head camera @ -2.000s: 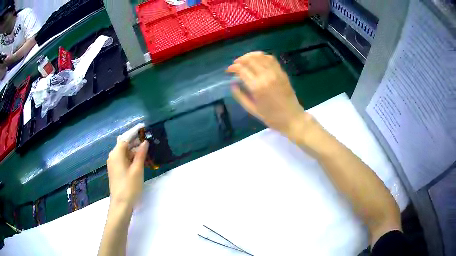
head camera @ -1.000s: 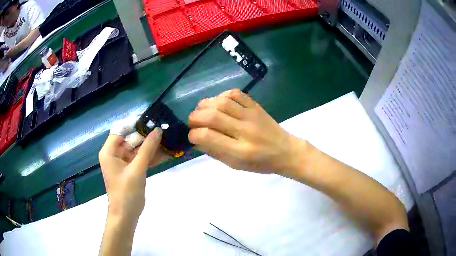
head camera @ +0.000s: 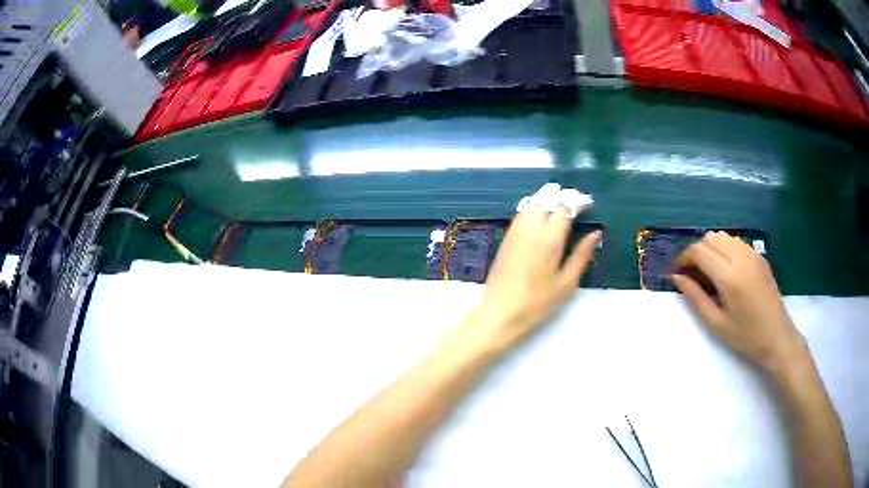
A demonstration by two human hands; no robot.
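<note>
Black phone middle frames with orange-gold edging lie in a row on the green surface. My left hand (head camera: 534,255), with white finger cots, is over the right part of one frame (head camera: 470,250), thumb and fingers apart; whether the fingertips touch it cannot be told. My right hand (head camera: 741,286) is over another frame (head camera: 657,255) at the right, fingers curled, fingertips partly hidden; a grip cannot be made out. Dark tweezers (head camera: 636,456) lie as a narrow V on the white foam sheet (head camera: 333,381).
More frames (head camera: 329,248) lie further left on the green surface (head camera: 410,195). Beyond it are a red tray (head camera: 734,57), a black tray (head camera: 519,62) with a crumpled clear bag (head camera: 419,43), and another red tray (head camera: 219,86). Grey machinery stands at the far left.
The view has swung left. The frame that both hands held raised a second ago is no longer raised; a frame lies flat under my right hand. My left hand has moved to another frame.
</note>
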